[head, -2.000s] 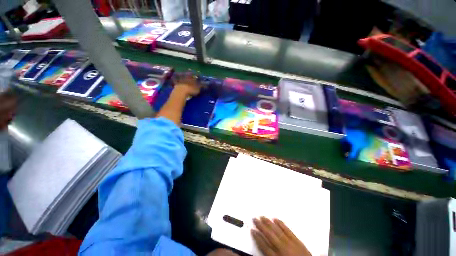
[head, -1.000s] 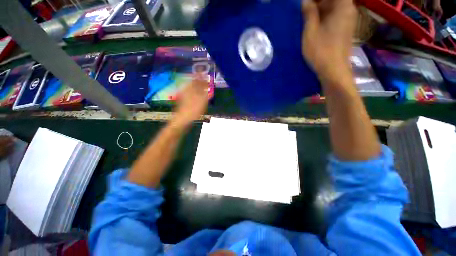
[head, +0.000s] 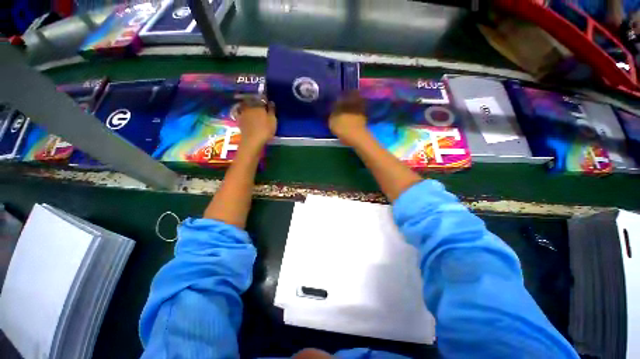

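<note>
A dark blue flap (head: pixel 293 78) with a round white logo stands tilted over a box base tray (head: pixel 309 141) on the green belt. My left hand (head: pixel 257 122) is at the flap's lower left edge, with its fingers bent around it. My right hand (head: pixel 347 119) is at the lower right edge, blurred, with its fingers curled at the flap. The fingertips of both hands are partly hidden. White slotted insert sheets (head: pixel 351 263) lie in a loose pile on the bench below, partly covered by my right sleeve.
Printed lids (head: pixel 421 126) and an open grey tray (head: pixel 484 116) lie along the belt behind a chipped rail (head: pixel 526 207). Stacked sheets stand at left (head: pixel 45 280) and right (head: pixel 596 280). A slanting grey post (head: pixel 91 119) crosses the left. A thin loop (head: pixel 168 226) lies on the bench.
The blue flap has moved from raised in my right hand down onto the box row. Both hands have come together at its sides. The view has shifted, and the belt sits lower.
</note>
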